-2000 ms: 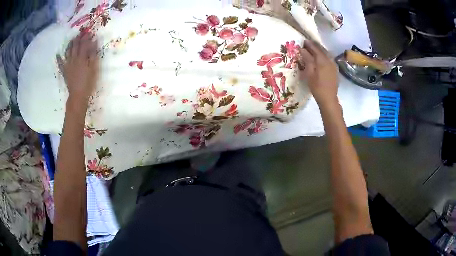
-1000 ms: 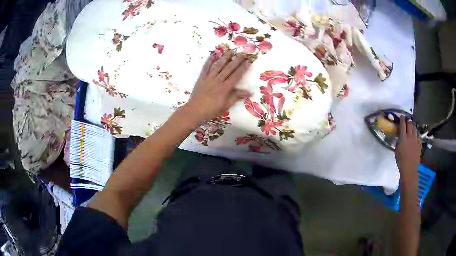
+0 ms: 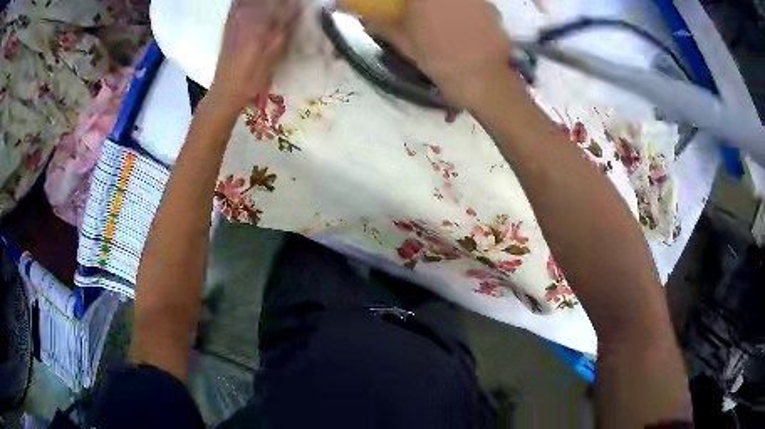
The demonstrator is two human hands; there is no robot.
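The floral garment (image 3: pixel 352 176) is spread over the padded board and hangs down over its near edge. The steam iron (image 3: pixel 377 63) stands on the garment at the top of the picture, its yellow handle partly cut off by the edge. My right hand (image 3: pixel 444 42) is closed around the iron's handle. My left hand (image 3: pixel 260 38) is on the cloth just left of the iron, blurred and cut off at the top; its fingers cannot be made out clearly.
The pale steam hose (image 3: pixel 646 88) runs right from the iron. The unpressed garment pile (image 3: pixel 50 75) and a pink garment (image 3: pixel 88 142) lie at left. Striped cloth (image 3: pixel 126 209) hangs by the blue frame (image 3: pixel 138 96). The board's off-white end (image 3: pixel 180 33) shows at upper left.
The right hand has brought the iron from the table's right end onto the garment. The left hand has moved left along the cloth. The view has shifted, with the board now higher in the picture.
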